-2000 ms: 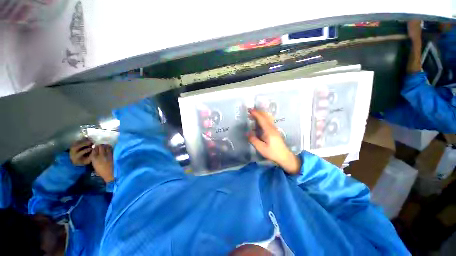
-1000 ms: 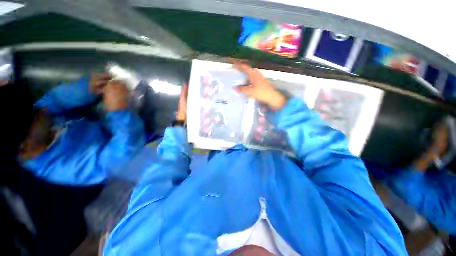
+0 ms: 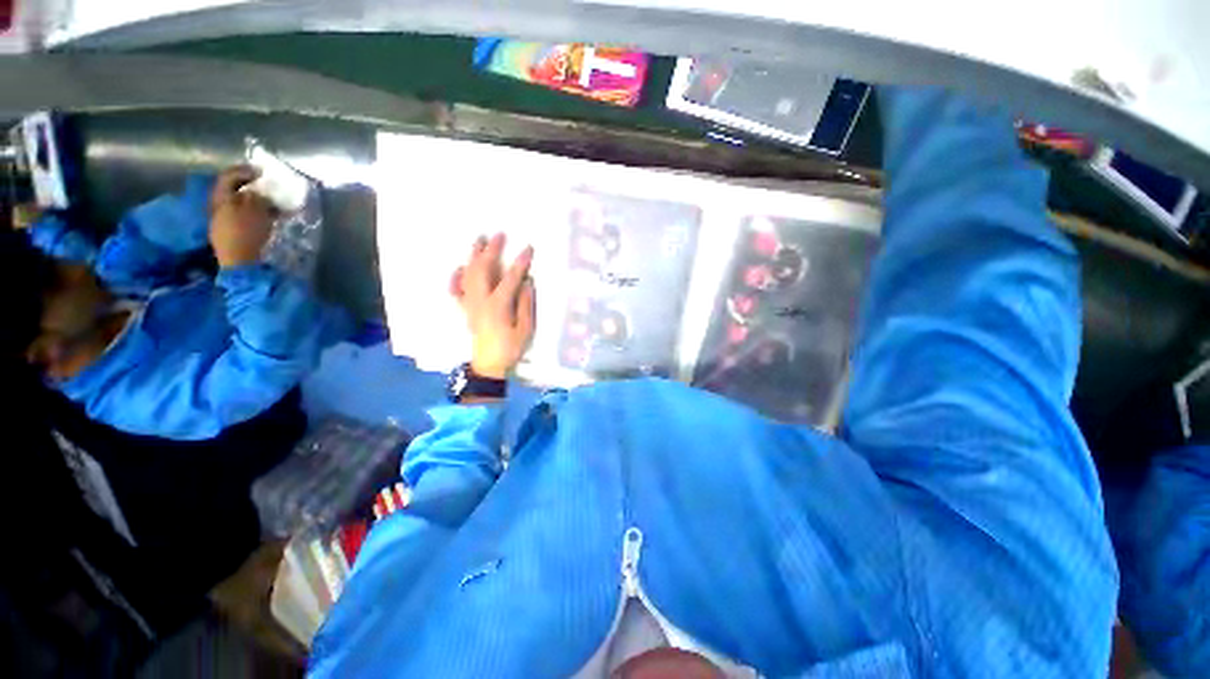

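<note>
A large white foam tray [image 3: 425, 299] lies in front of me. One tablet in printed film [image 3: 626, 285] sits in its middle and another dark, reddish-printed tablet [image 3: 783, 312] sits in its right part. The left part of the tray shows plain white. My left hand [image 3: 494, 305] rests on that white part, fingers apart, holding nothing visible. My right arm reaches up over the tray's right end towards the conveyor; the hand is hidden behind the white shelf. A white-rimmed box base [image 3: 756, 100] with a grey item inside lies on the conveyor, left of my right sleeve.
A rainbow-coloured box lid [image 3: 571, 70] and another navy box [image 3: 1144, 186] lie on the conveyor. The white shelf [image 3: 1035, 60] overhangs the top. A left neighbour [image 3: 199, 345] handles something white and clear plastic. Foam trays [image 3: 312, 584] stand low left. A sleeve [image 3: 1168, 544] shows at right.
The tablet at the tray's left is gone from there. A grey item now shows in a box base on the conveyor. My left hand moved onto the tray; my right arm reached up.
</note>
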